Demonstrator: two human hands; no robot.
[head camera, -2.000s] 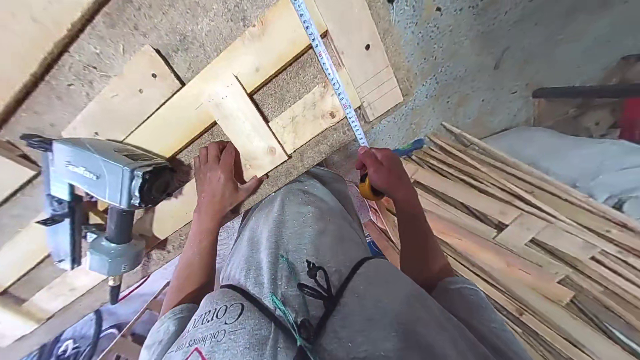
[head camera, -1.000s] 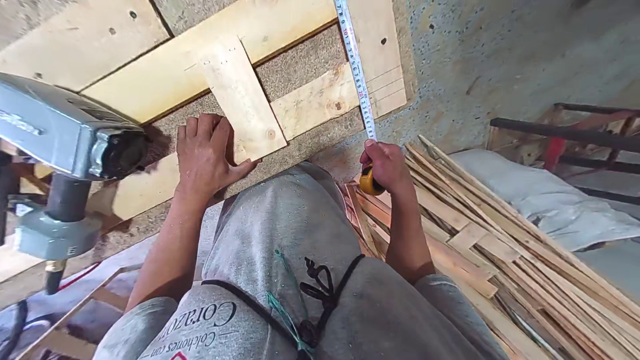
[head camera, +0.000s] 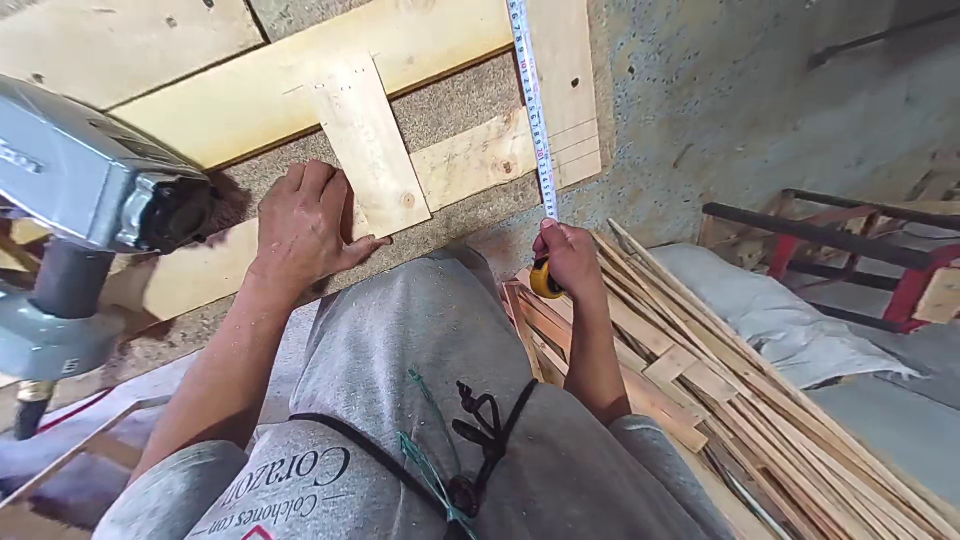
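Observation:
My right hand (head camera: 571, 255) grips a yellow and black tape measure (head camera: 544, 277), its thumb on the blade. The extended blade (head camera: 534, 105) runs up over the right-hand wooden board (head camera: 574, 150), which bears several pencil lines near its end. My left hand (head camera: 304, 221) rests on the particle-board surface (head camera: 450, 227), fingers bent, beside a short wooden piece (head camera: 375, 150). That piece lies across a lower wooden slat (head camera: 476, 157) and touches a longer board (head camera: 315, 82) above. Whether my left fingers press on its edge cannot be told.
A pneumatic nail gun (head camera: 82, 165) lies at the left, close to my left forearm. Below right is a pile of long wooden strips (head camera: 720, 375). Beyond it are a white sack (head camera: 765, 307) and a red and black metal frame (head camera: 847, 240).
The view has shifted, bringing the nail gun nearer the left edge. A blue thing seen beside my right hand two seconds ago is out of sight. Both hands keep much the same places.

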